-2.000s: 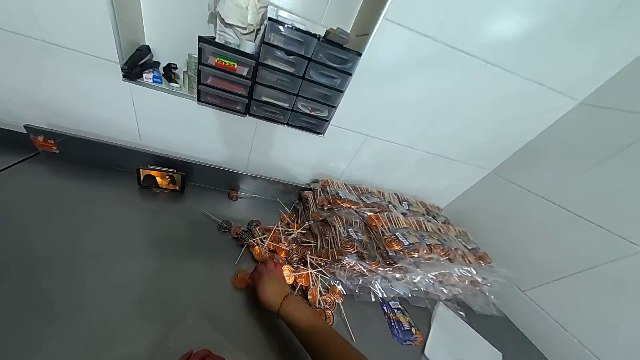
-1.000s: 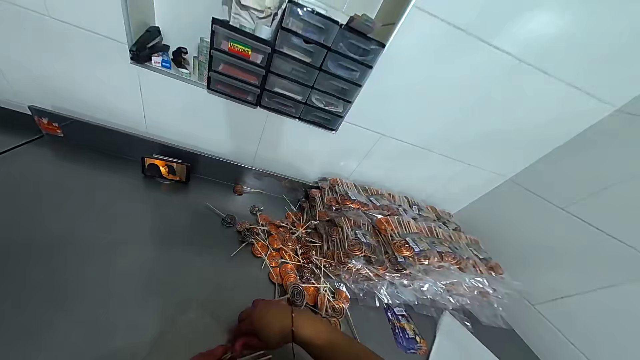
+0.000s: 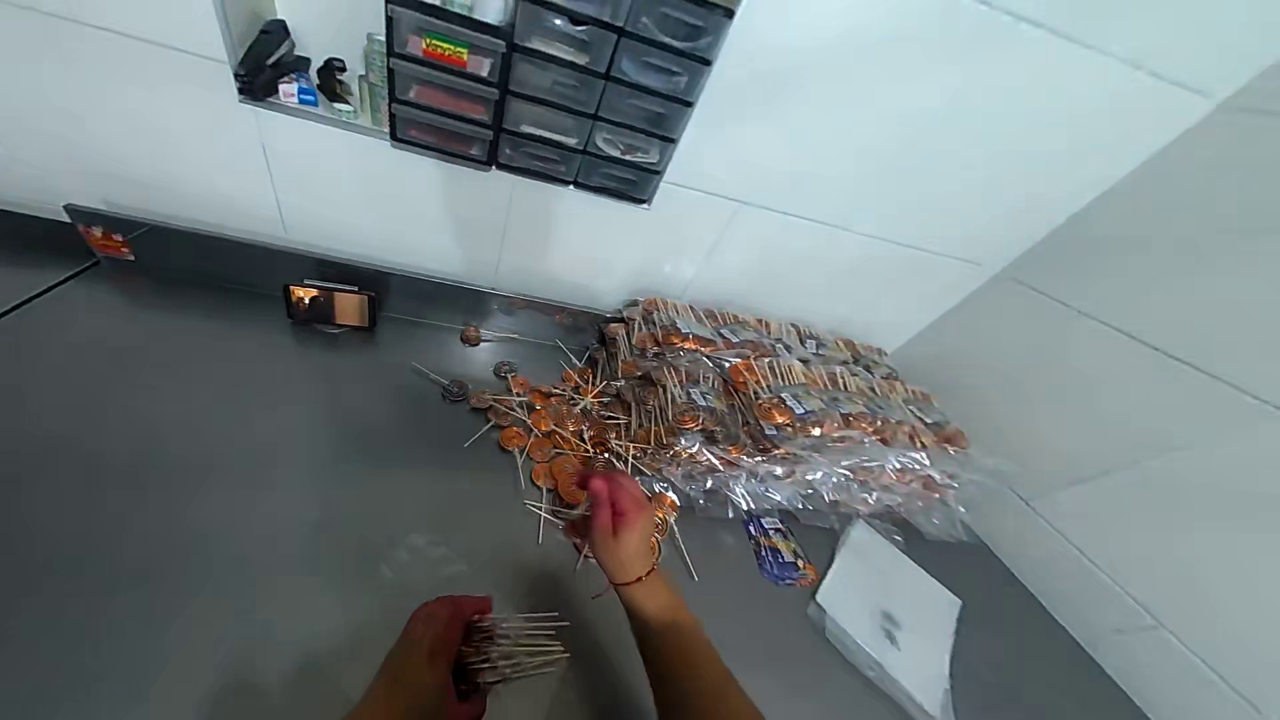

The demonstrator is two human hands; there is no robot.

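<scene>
At the bottom of the view my left hand is closed around a bundle of lollipops, their white sticks pointing right. My right hand, with a thin cord bracelet at its wrist, is at the lower edge of a loose pile of orange and dark spiral lollipops. Its fingertips are by the lollipops; whether they pinch one cannot be made out. Touching the pile on its right are clear plastic bags packed with lollipops.
A lit smartphone leans near the table's back ledge. Right of my right hand lie printed cards and a stack of white sheets or bags. Small drawers stand in a wall niche beside a black tape dispenser or similar tool.
My left hand has come further into view with the bundle. My right hand has gone from beside it back up to the loose pile.
</scene>
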